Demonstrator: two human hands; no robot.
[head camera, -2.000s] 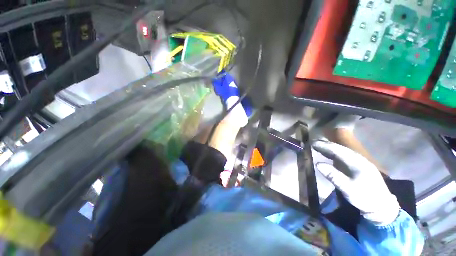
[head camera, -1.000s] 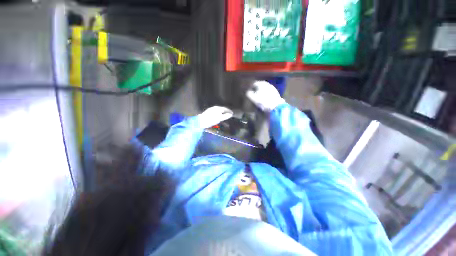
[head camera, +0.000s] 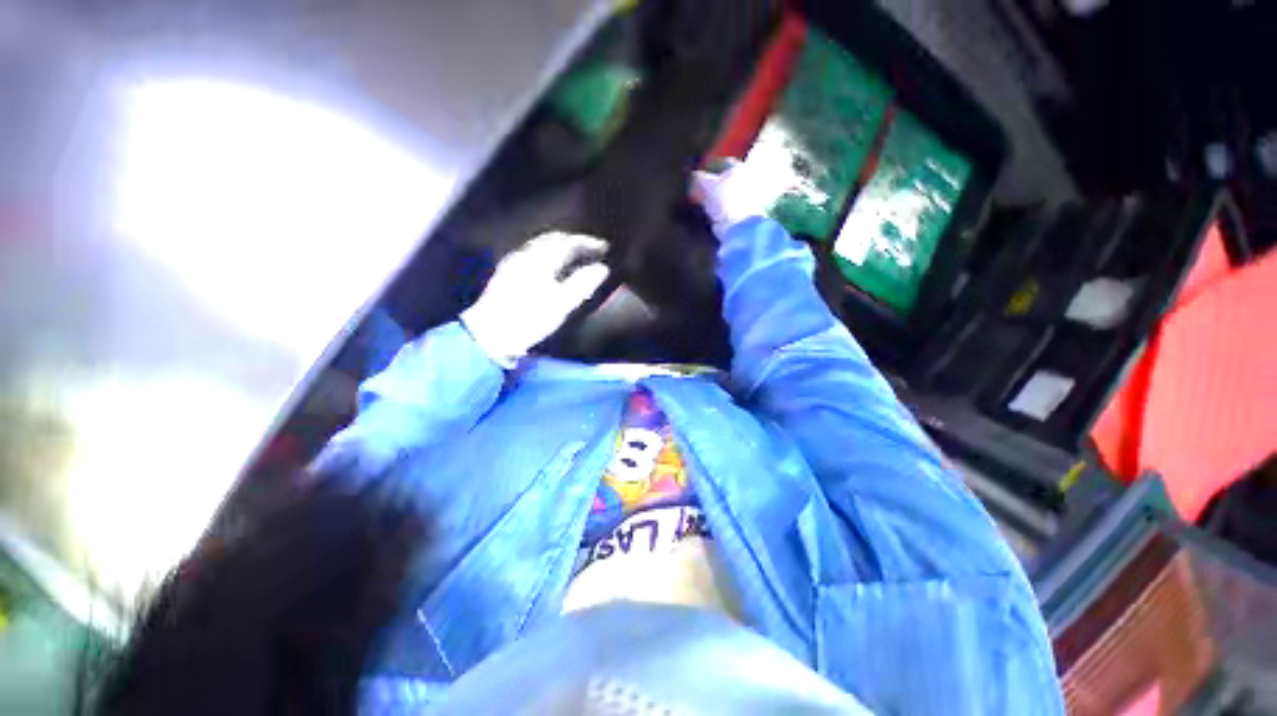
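My left hand (head camera: 536, 297), in a white glove, is in front of my chest at centre left. Its thumb and fingers are apart and nothing shows in it. My right hand (head camera: 747, 192), also in a white glove, reaches forward to the near left part of the red-lined tray (head camera: 763, 87). Its fingers are blurred and washed out against the tray, so a grip cannot be made out. Two green circuit boards lie side by side in the tray, the left one (head camera: 832, 105) next to my right hand and the other (head camera: 906, 210) further right.
Black slotted racks (head camera: 1003, 336) with white labels stand right of the tray. Red-orange sheets (head camera: 1190, 385) are at the far right, above a brownish bin (head camera: 1141, 636). A bright, glaring surface (head camera: 266, 210) fills the left side. Dark hair covers the lower left.
The view has turned and the tray sits closer to me. My right hand has moved up to the tray's edge. My left hand has opened, its thumb now apart from its fingers.
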